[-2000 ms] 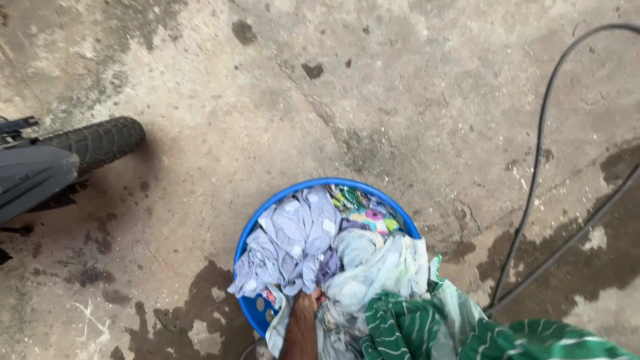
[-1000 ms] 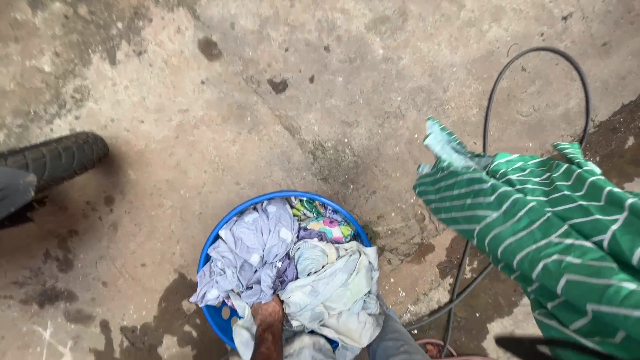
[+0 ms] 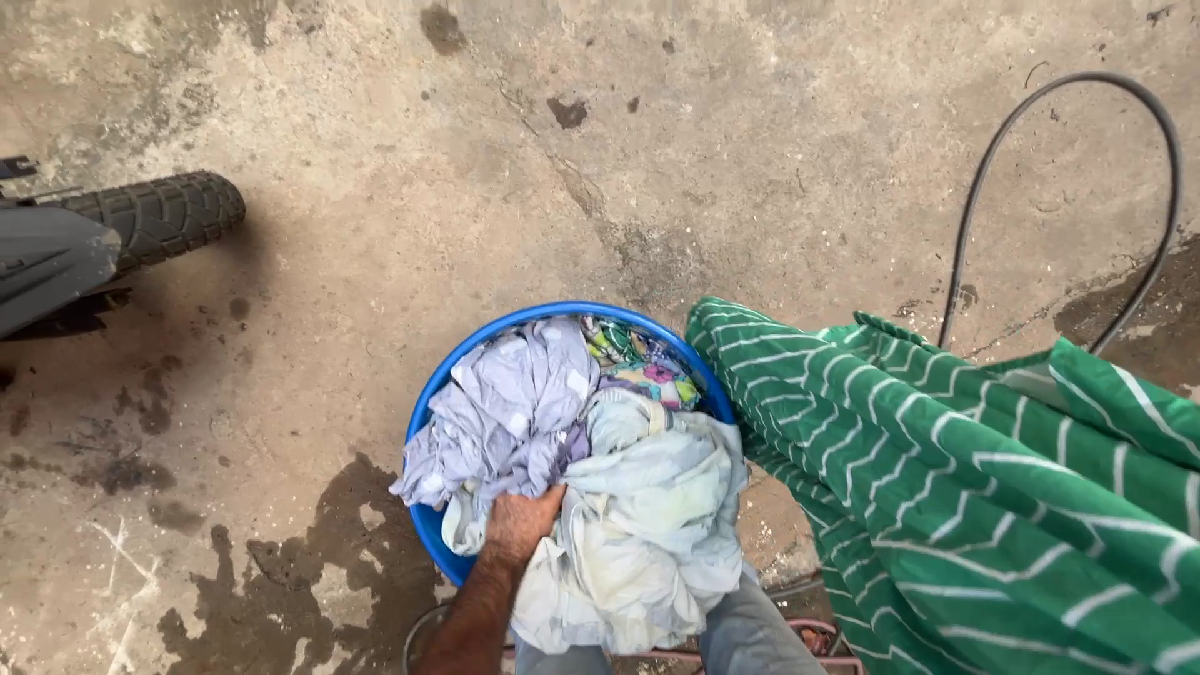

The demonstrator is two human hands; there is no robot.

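Note:
My left hand (image 3: 521, 527) reaches into a blue plastic tub (image 3: 430, 541) piled with laundry. Its fingers are buried at the lower edge of a lavender cloth (image 3: 525, 394), beside a bundled pale cloth (image 3: 647, 525), so its grip is hidden. A multicoloured printed cloth (image 3: 652, 370) lies at the tub's far side. A large green cloth with white stripes (image 3: 937, 450) spreads from the tub's right rim to the right edge of the view. My right hand is not visible.
A motorcycle tyre (image 3: 178, 214) is at the left on the stained concrete floor (image 3: 375, 187). A dark hose (image 3: 975, 178) loops at the right. My legs (image 3: 759, 628) stand close to the tub, near a pink frame (image 3: 825, 626).
The green striped cloth was partly on the tub's pile, then lifted out to the right; now it is spread wider, one end at the rim. My left hand stays in the laundry.

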